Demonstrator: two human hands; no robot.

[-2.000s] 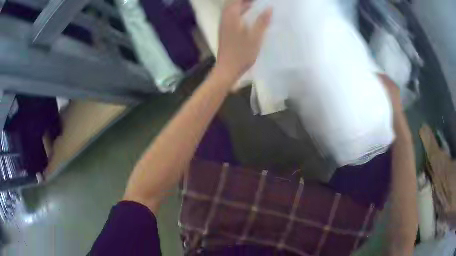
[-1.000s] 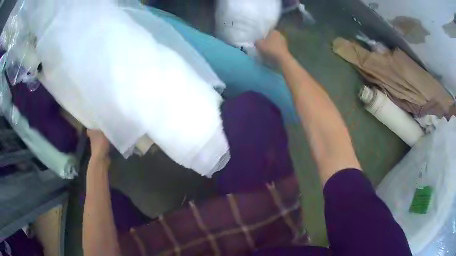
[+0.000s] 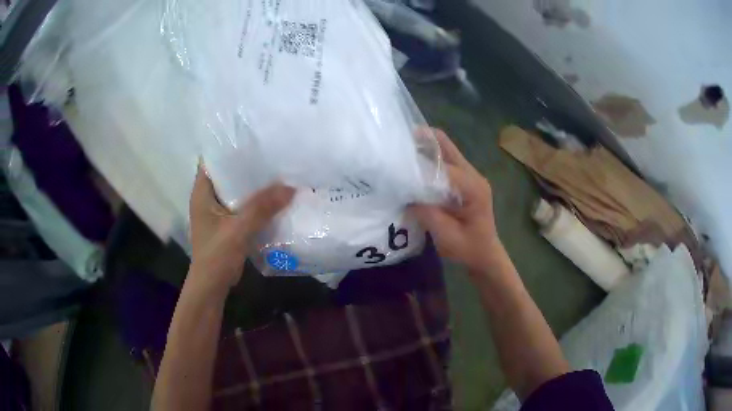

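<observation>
A bagged white roll (image 3: pixel 321 136) in clear plastic lies in front of me, its end towards me. It has a printed label, a handwritten "36" and a round blue sticker. My left hand (image 3: pixel 229 221) holds the left side of its near end, thumb on top. My right hand (image 3: pixel 453 205) grips the bag's plastic at the right side of that end. The fingers under the bag are hidden. Other white material (image 3: pixel 120 144) lies beside and beyond it on the left.
A pale green roll (image 3: pixel 60 229) and dark purple cloth (image 3: pixel 60 160) are at the left. Brown cloth (image 3: pixel 594 181), a cream roll (image 3: pixel 579 247) and a plastic-wrapped bundle (image 3: pixel 658 321) with a green patch are on the right. Green floor (image 3: pixel 481 321) shows between.
The bagged roll has come near and now covers the teal roll and part of the white material. My left hand has moved onto it; my right hand has come closer with it.
</observation>
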